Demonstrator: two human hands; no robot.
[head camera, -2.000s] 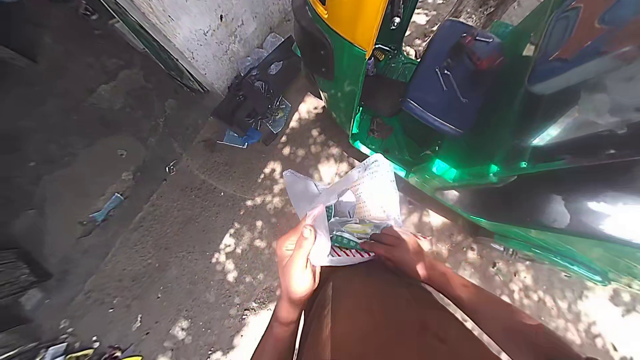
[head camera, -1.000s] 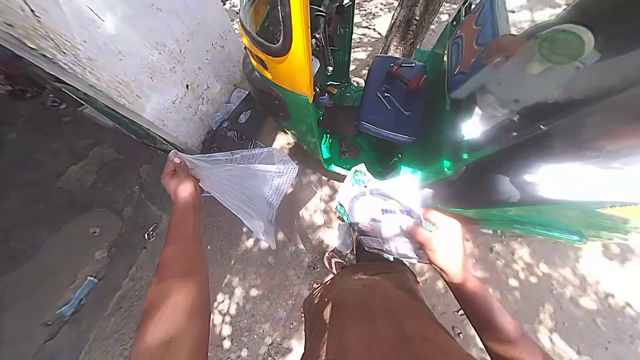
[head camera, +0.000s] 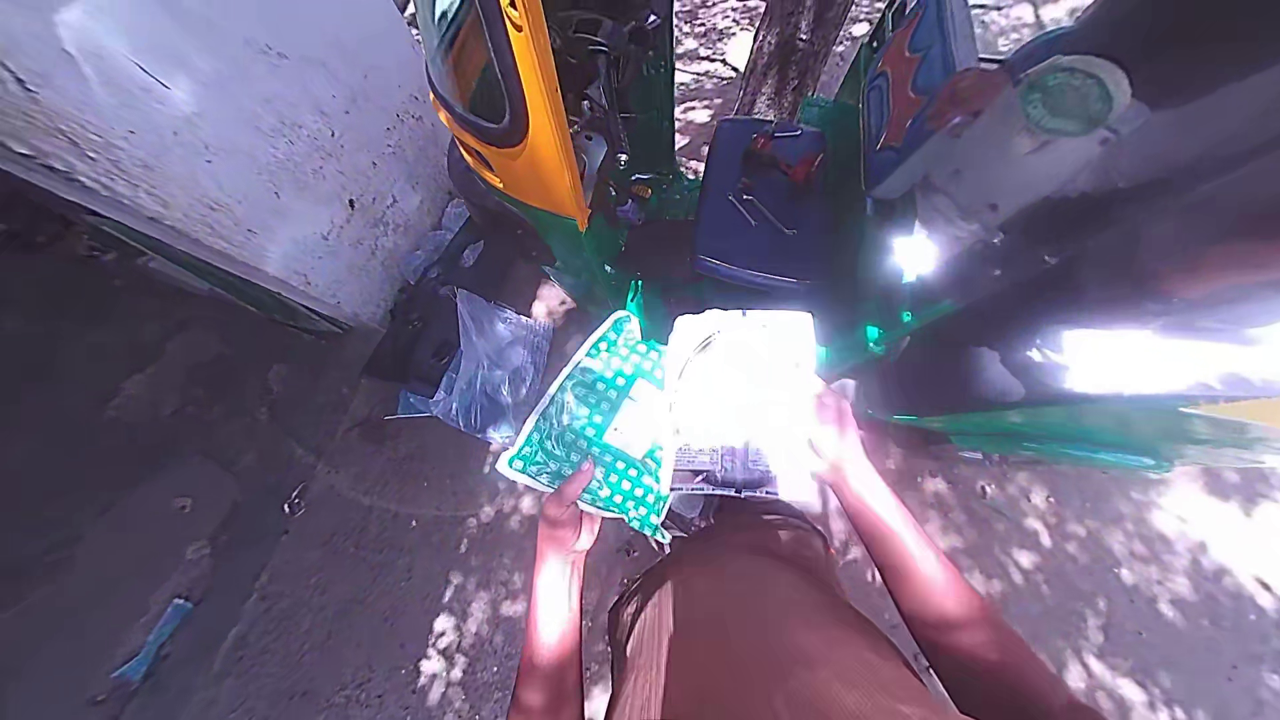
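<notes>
My left hand (head camera: 572, 515) grips the lower edge of a green plastic packet (head camera: 590, 440) with a white square pattern and a white border. Beside it, my right hand (head camera: 835, 430) holds the right edge of a white printed packet or sheet (head camera: 740, 400), which glare almost washes out. The two items meet near the middle; whether they are joined I cannot tell. A clear plastic bag (head camera: 495, 365) lies to the left of the green packet, near the wall's foot.
An auto rickshaw with a yellow and green front panel (head camera: 540, 150) stands ahead. Wrenches (head camera: 765, 212) and a red-handled tool (head camera: 785, 160) rest on its blue seat (head camera: 740, 250). A whitewashed wall (head camera: 250, 130) is at left, a tree trunk (head camera: 795, 55) behind, a blue strip (head camera: 155, 640) on the ground.
The clear bag that my left hand held out at the left is out of that hand. My left hand has come in beside the right and now holds the green packet.
</notes>
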